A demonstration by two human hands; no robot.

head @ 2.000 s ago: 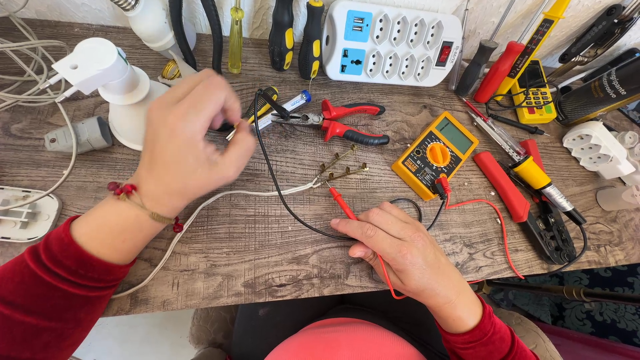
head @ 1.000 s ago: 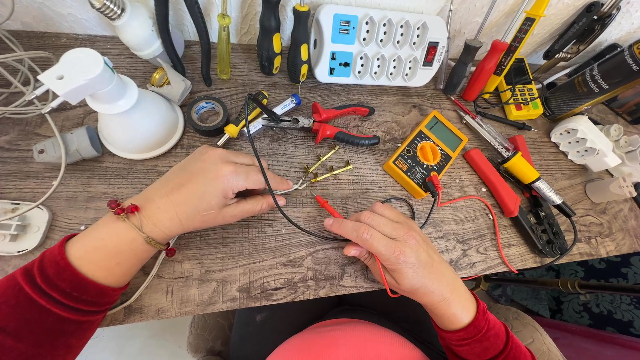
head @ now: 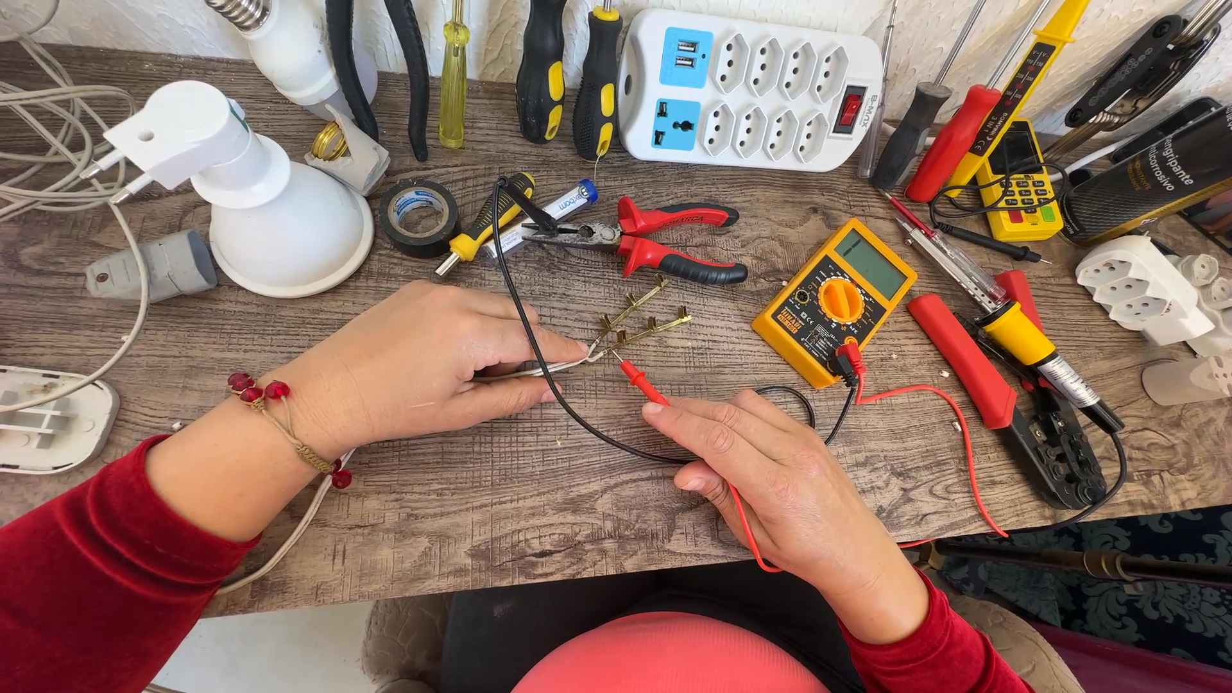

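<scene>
My left hand (head: 452,361) pinches a white two-core cable (head: 539,370) near its end, where brass contact strips (head: 654,329) are joined to the wires. In my right hand (head: 770,472) is the red test probe (head: 640,381), its tip at or very near the wire joint; contact cannot be told. The probe's red lead runs to a yellow digital multimeter (head: 835,303) on the right. A black test lead (head: 577,414) loops over the cable and my left fingertips, its upper end by the red-handled pliers (head: 674,241).
Behind my hands lie black electrical tape (head: 421,218), a yellow screwdriver (head: 481,231) and a white power strip (head: 751,91). A white lamp holder (head: 289,221) stands at left. Red-handled crimping pliers (head: 962,361) and a soldering iron (head: 1025,337) are at right. The table's front edge is near my wrists.
My left hand was raised near the pliers two seconds ago and has come down onto the white cable. The red probe in my right hand has stayed close to the brass strips.
</scene>
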